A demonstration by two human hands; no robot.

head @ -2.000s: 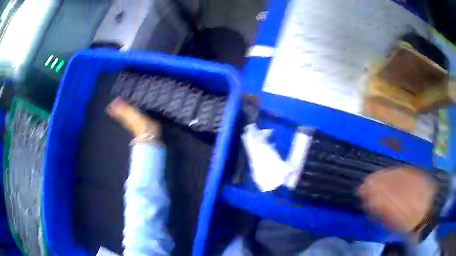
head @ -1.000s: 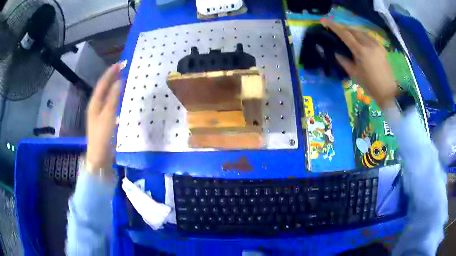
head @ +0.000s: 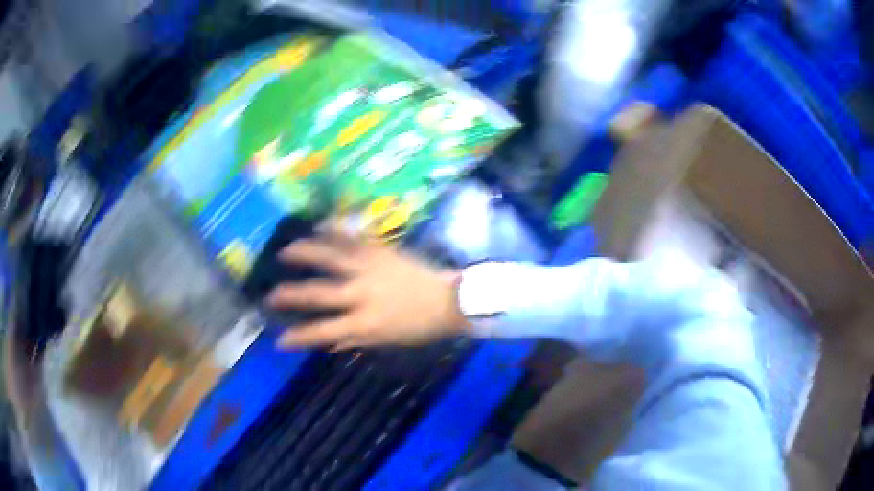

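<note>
The picture is strongly blurred. My right hand [head: 374, 292], judged by its arm coming from the lower right, is near the middle, palm down with fingers spread to the left. A black part [head: 264, 268] shows under and beyond its fingers and seems gripped; its shape is smeared and partly hidden. It is over the lower end of the blue booklet [head: 240, 216], above the keyboard [head: 316, 422]. My left hand cannot be made out. A small skin-coloured blur shows at the carton's upper edge; I cannot tell what it is.
The green picture book [head: 345, 125] lies at the upper middle. The wooden fixture [head: 144, 374] stands on the metal plate [head: 77, 432] at the left. An open brown carton [head: 565, 417] with whitish sheets fills the right, partly behind my sleeve. Blue bins [head: 805, 105] show at upper right.
The view has swung right, bringing the carton in. My right hand and the black part have come from the far end of the booklet towards the keyboard. My left hand has left clear view.
</note>
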